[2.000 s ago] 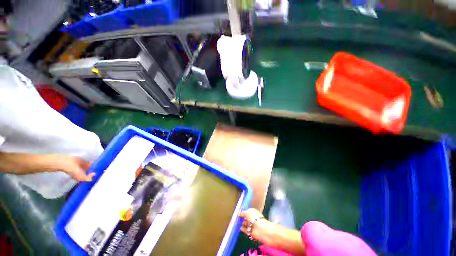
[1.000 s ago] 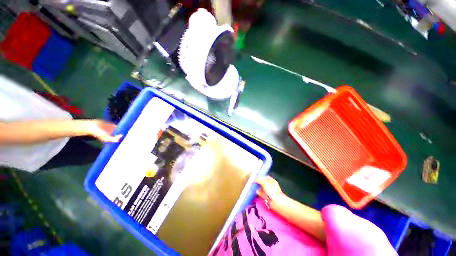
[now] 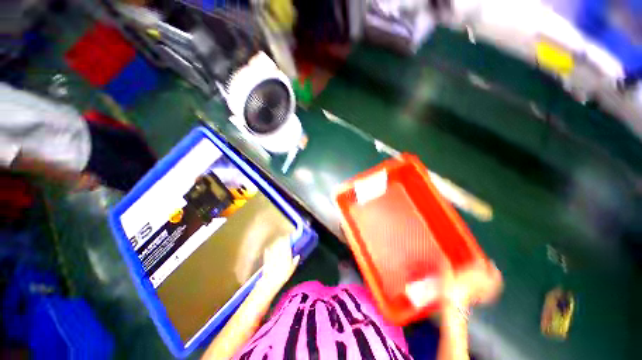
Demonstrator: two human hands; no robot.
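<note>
A large blue tote (image 3: 134,254) stands at the left, covered by a printed carton sheet (image 3: 211,278); what lies under it is hidden. My left hand (image 3: 279,259) is blurred at the tote's right corner, over the sheet's edge; its fingers are not clear. An orange-red basket (image 3: 405,228) with pale labels sits to the right at the green bench's edge, slightly tilted in view. No pieces can be made out in it. My right hand (image 3: 470,285) is strongly blurred and holds the basket's near right corner.
A white desk fan (image 3: 267,105) stands on the green bench (image 3: 521,246) beyond the tote. A small yellow item (image 3: 557,313) lies on the bench at the right. Another person's pale clothing (image 3: 42,126) shows at the left. Blue containers (image 3: 67,327) are at the lower left.
The other person's hand has left the tote. My right hand has moved from the tote to the basket, and my left hand has appeared at the tote. The basket is nearer the tote.
</note>
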